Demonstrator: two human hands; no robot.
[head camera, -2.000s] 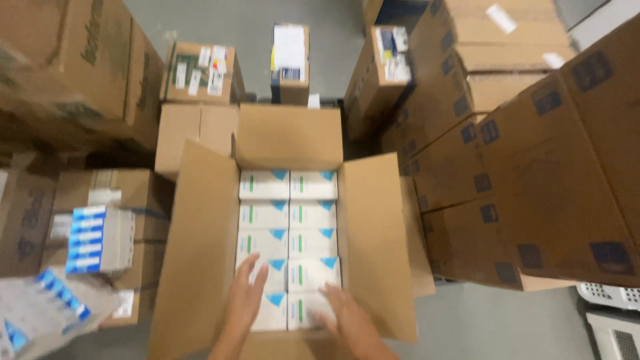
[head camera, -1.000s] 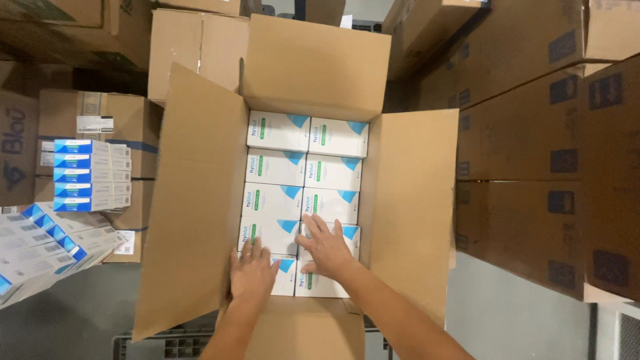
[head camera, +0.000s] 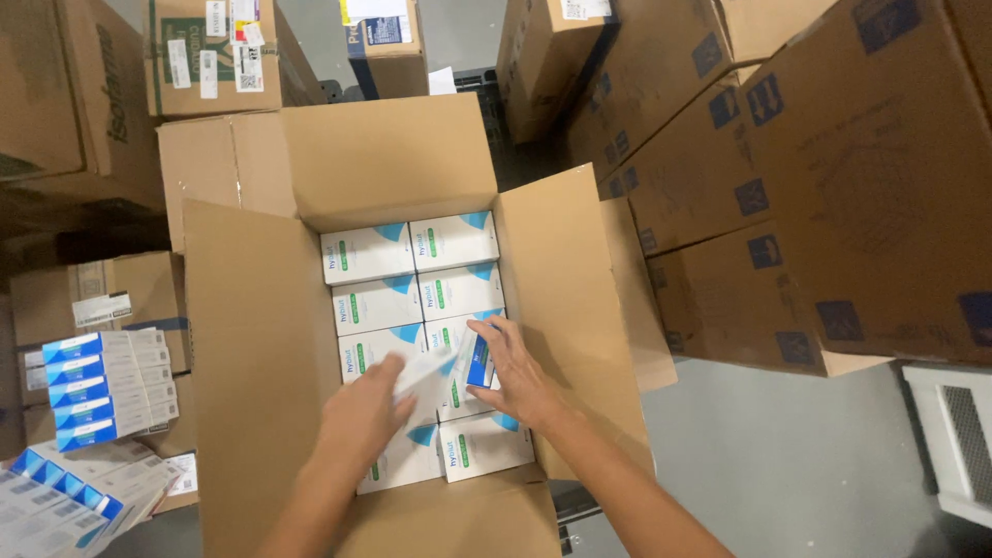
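An open cardboard box (head camera: 240, 333) stands in the middle, its flaps spread. Two columns of white medicine cartons (head camera: 470, 447) with blue corners and green marks lie in it. My left hand (head camera: 372, 407) grips a white carton (head camera: 425, 373), blurred and tilted above the others. In my right hand (head camera: 508, 364), between thumb and fingers, is a carton with a dark blue end (head camera: 480, 359), also raised over the right column. The two held cartons are close together; whether they touch I cannot tell.
Bundled blue-and-white cartons (head camera: 112, 380) are stacked at left, more bundles (head camera: 70, 496) below them. Large cardboard boxes (head camera: 837, 170) rise at right, others (head camera: 70, 101) at upper left. Part of a black pallet (head camera: 573, 504) shows under the box, and a pale grille (head camera: 953, 434) stands lower right.
A second ago both hands rested on the cartons in the box. Now each hand holds a carton raised above the rows.
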